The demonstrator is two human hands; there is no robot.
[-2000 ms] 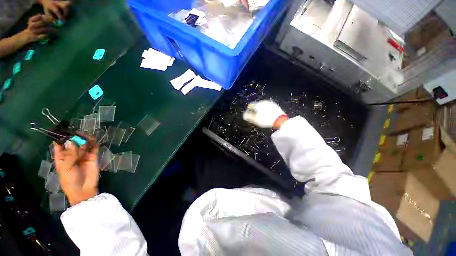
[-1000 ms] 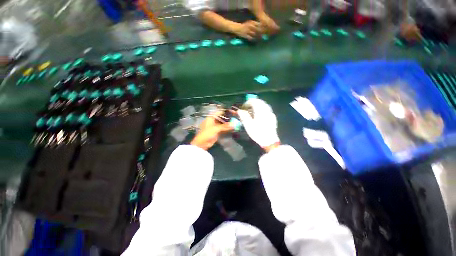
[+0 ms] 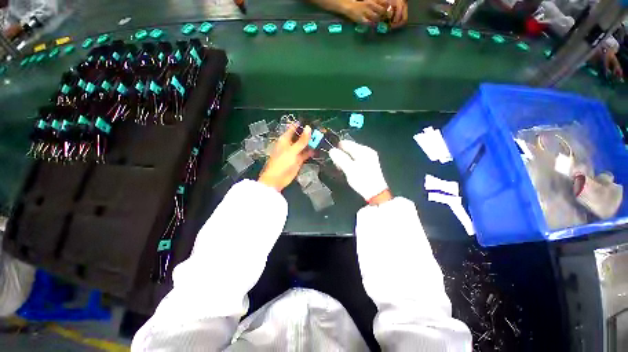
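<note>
My bare left hand (image 3: 286, 157) holds a teal part (image 3: 315, 139) with a black binder clip at its left side, silver handle up. My right hand (image 3: 358, 167), in a white glove, holds a second black clip by its wire handles at the part's right side. Whether that clip's jaws touch the part is hard to tell. Clear plates (image 3: 317, 193) lie loose around and below my left hand. Two loose teal parts lie beyond my hands, one (image 3: 356, 120) close by and one (image 3: 363, 92) farther off.
A black foam tray (image 3: 89, 227) at left holds rows of clipped parts. A blue bin (image 3: 499, 206) with clear bags stands at right, white strips (image 3: 434, 145) beside it. Loose clips (image 3: 485, 295) lie at lower right. Teal parts line the far side, near another person's hands (image 3: 375, 11).
My right hand has come from the loose clips to my left hand, now with a second clip. The view has swung left to the tray. In the last second both hands stay together.
</note>
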